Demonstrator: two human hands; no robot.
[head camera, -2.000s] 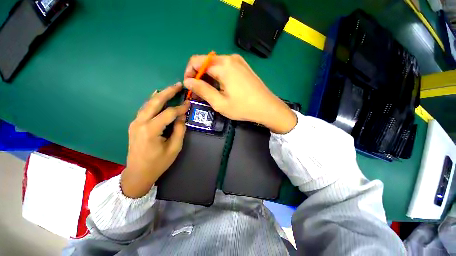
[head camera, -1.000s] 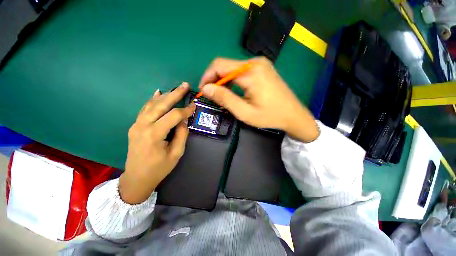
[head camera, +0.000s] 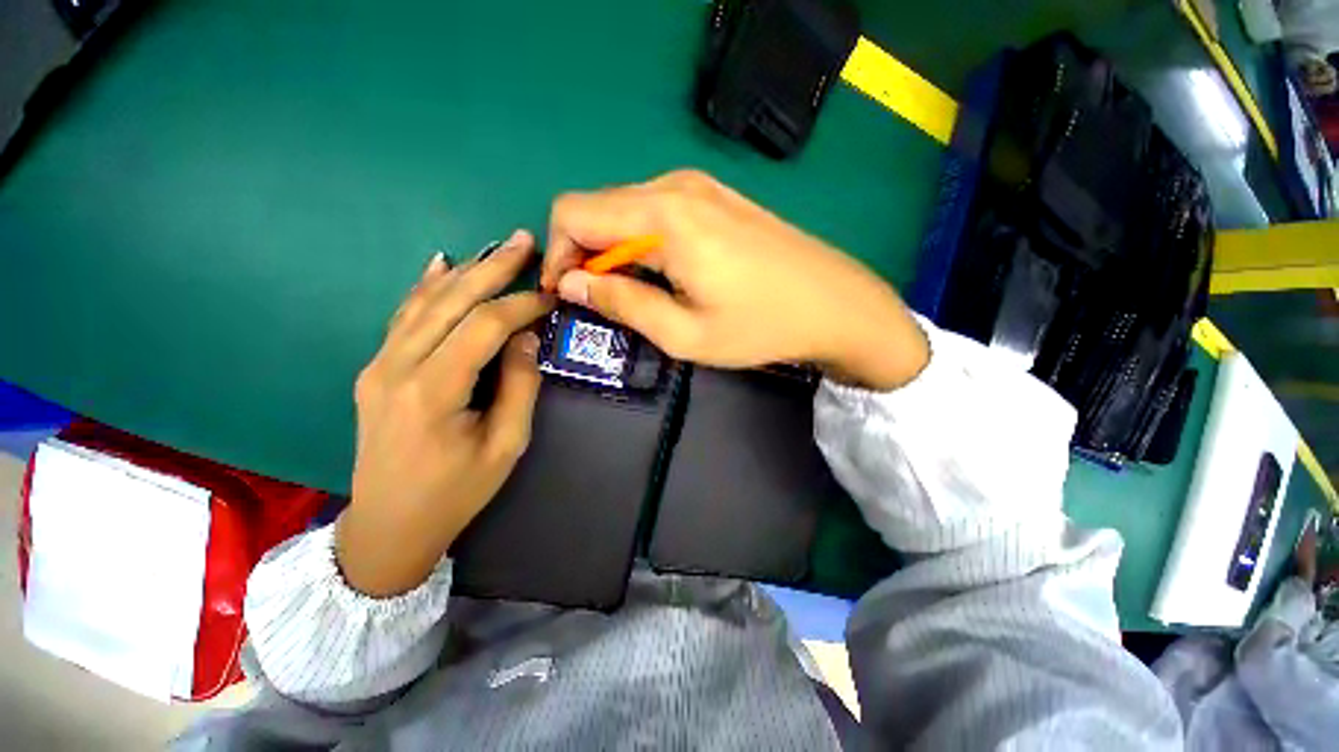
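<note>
A black phone case housing (head camera: 565, 485) lies on the green mat at the bench's front edge. A dark module (head camera: 593, 347) with a blue-white QR label sits in its top recess. My right hand (head camera: 705, 272) holds an orange stick (head camera: 624, 253), its tip down at the recess's upper left corner and partly hidden by my fingers. My left hand (head camera: 448, 389) rests on the housing's left side, fingertips at the recess edge; it steadies the housing. A second black housing (head camera: 742, 478) lies close on the right, its top hidden under my right hand and wrist.
A blue tray (head camera: 952, 199) full of glossy black parts (head camera: 1094, 250) stands right. Black covers (head camera: 775, 74) lie beside yellow tape (head camera: 899, 91). A white box (head camera: 1226, 492) carries a phone (head camera: 1256, 529). A red stool (head camera: 235, 588) is lower left. Another housing (head camera: 37, 59) is upper left.
My right hand first moved right and back with the orange stick; its fingers are again close to the recess corner. The view has shifted slightly. My left hand stays on the housing.
</note>
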